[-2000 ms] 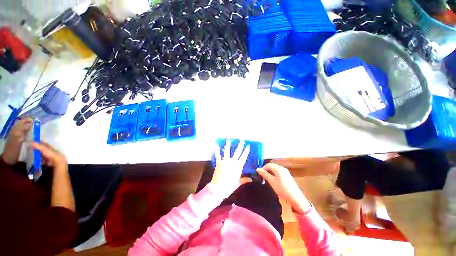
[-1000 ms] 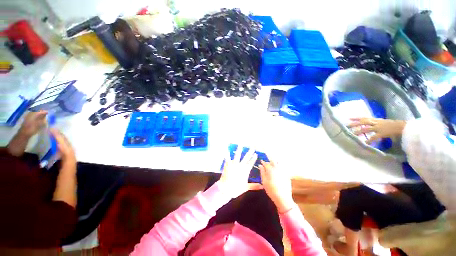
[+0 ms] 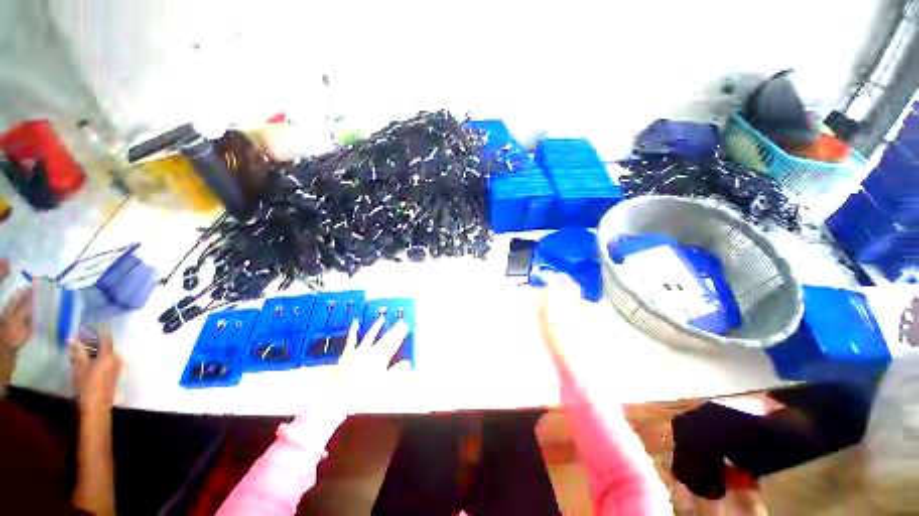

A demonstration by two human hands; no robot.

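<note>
Filled blue trays with black coiled cables (image 3: 277, 333) lie side by side in a row at the table's front left. My left hand (image 3: 373, 351) lies spread over the rightmost tray of the row, fingers apart, partly hiding it. My right hand (image 3: 554, 300) is blurred and stretched forward to the loose empty blue trays (image 3: 569, 256). Its fingertips overlap their near left edge; whether they grip one cannot be told. A large black cable heap (image 3: 388, 197) lies behind the row.
A flat dark rectangle (image 3: 520, 256) lies left of the loose trays. Stacked blue trays (image 3: 576, 184) stand behind. A grey basket (image 3: 617, 287) holding blue and white packs is at right. A neighbour's hands (image 3: 93, 368) hold a pack at left.
Another filled tray now ends the row on the right, under my left hand. My hands have moved apart, the right one forward to the loose trays. The hand in the basket is gone.
</note>
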